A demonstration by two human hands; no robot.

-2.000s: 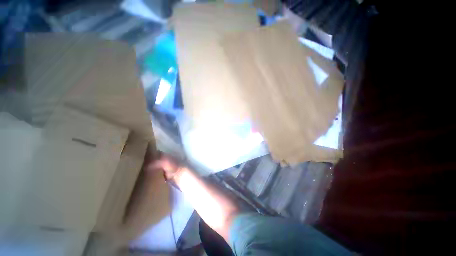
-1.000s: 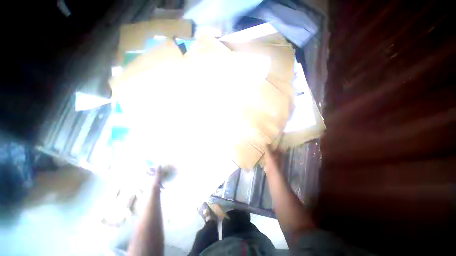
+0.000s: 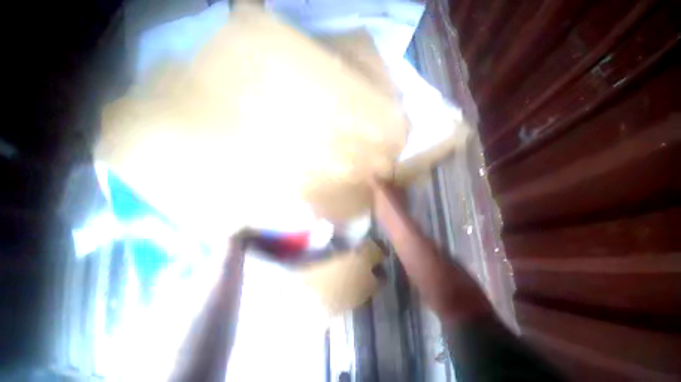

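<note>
A large brown cardboard sheet, or several together (image 3: 299,97), lies over the pile in front of me, blurred and bleached by glare. My left hand (image 3: 243,237) is at its near edge on the left, washed out, so its grip cannot be told. My right hand (image 3: 379,183) is at the near right edge of the cardboard, fingers closed on it. A small red piece (image 3: 290,242) shows under the near edge between my hands. A smaller brown piece (image 3: 343,276) lies below it.
White sheets (image 3: 433,112) stick out at the right of the pile, and blue card (image 3: 131,201) at the left. The ribbed metal bed (image 3: 388,328) shows at the near right. A dark red-brown ribbed wall (image 3: 582,186) stands along the right. The left side is dark.
My view has moved in over the bed. Both hands are still at the near edge of the cardboard, which now sits further up, and the red piece shows beneath it.
</note>
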